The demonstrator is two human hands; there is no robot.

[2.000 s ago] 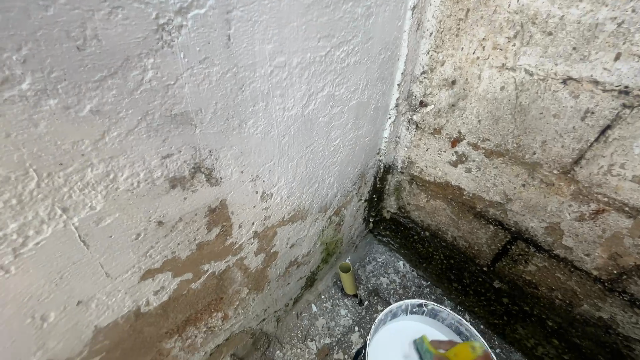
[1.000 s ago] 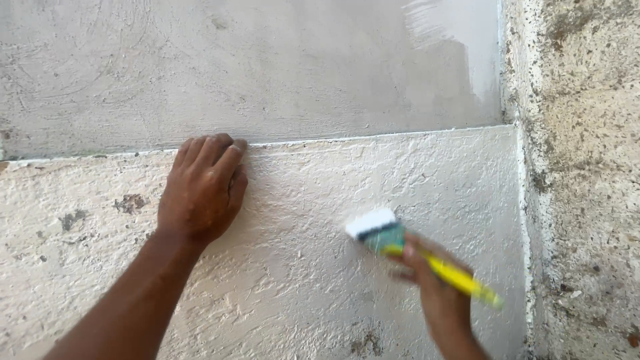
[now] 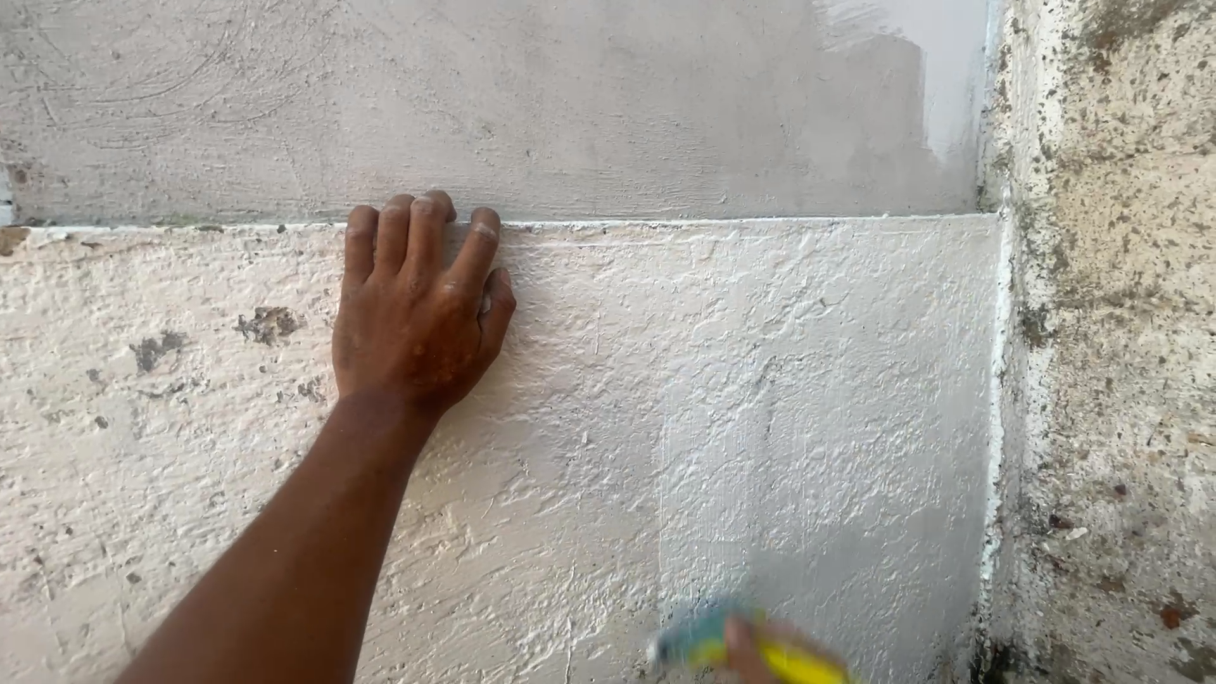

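Observation:
My left hand point(image 3: 418, 304) rests on the rough, white-painted wall point(image 3: 589, 380), its fingertips hooked over the ledge where the rough part meets the smoother grey upper part. At the bottom edge of the view, blurred and partly cut off, my right hand point(image 3: 750, 655) grips a paintbrush point(image 3: 712, 636) with a yellow handle and a blue-green band. Its bristles point left, at the wall's surface. Around and above the brush the paint looks fresh and greyish white.
A mottled, stained wall point(image 3: 1121, 380) meets the painted one at a corner on the right. The smooth grey upper wall point(image 3: 570, 104) bears a brighter painted patch at its top right. Dark chipped spots point(image 3: 269, 325) mark the wall left of my left hand.
The view has swung up from the corner floor, where the brush was over a bucket of white paint. Since one second ago my right hand has moved down the wall with the brush; my left stays on the ledge.

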